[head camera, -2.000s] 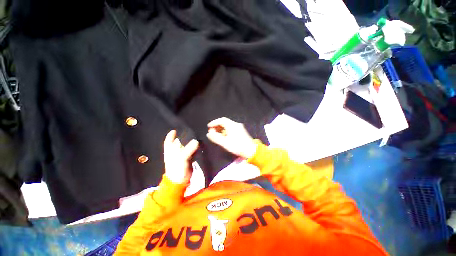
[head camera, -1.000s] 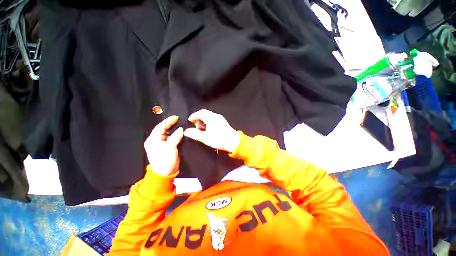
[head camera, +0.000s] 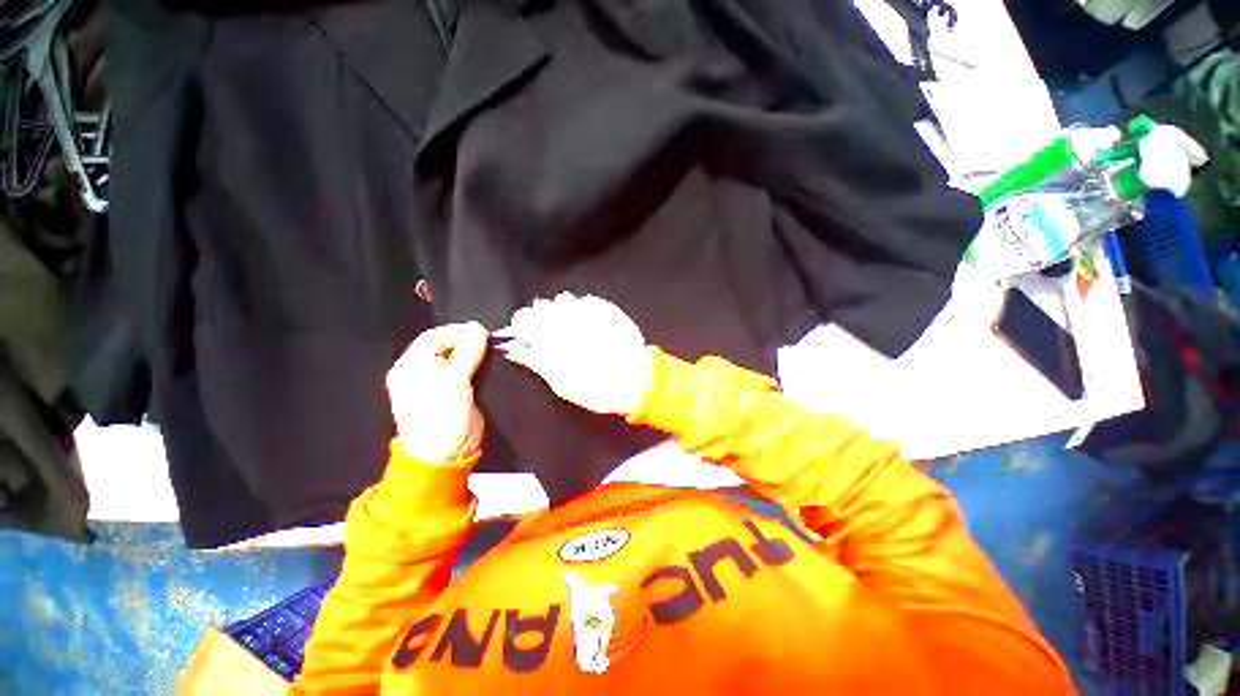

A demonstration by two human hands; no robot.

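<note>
A large black blazer (head camera: pixel 299 258) lies spread over the white-topped table (head camera: pixel 870 394). One gold button (head camera: pixel 423 288) shows at its front, partly covered by the front edge. My left hand (head camera: pixel 438 388) pinches the blazer's front edge between thumb and fingers. My right hand (head camera: pixel 582 354) is curled close beside it, fingertips nearly touching the left ones. A small thin metallic thing, maybe thread snips, shows between the right fingertips; most of it is hidden in the hand.
A spray bottle (head camera: pixel 1040 218) and a smartphone (head camera: pixel 1040 340) lie at the table's right side. Hangers (head camera: pixel 55 109) and olive-brown clothing (head camera: pixel 34 326) are at the left. Blue crates stand on the floor at the lower right (head camera: pixel 1129 612) and lower left (head camera: pixel 286 625), beside a cardboard edge.
The view has shifted, so the blazer appears further right. My hands have come together at the front edge. My right fingers have closed and the metallic thing now shows between them.
</note>
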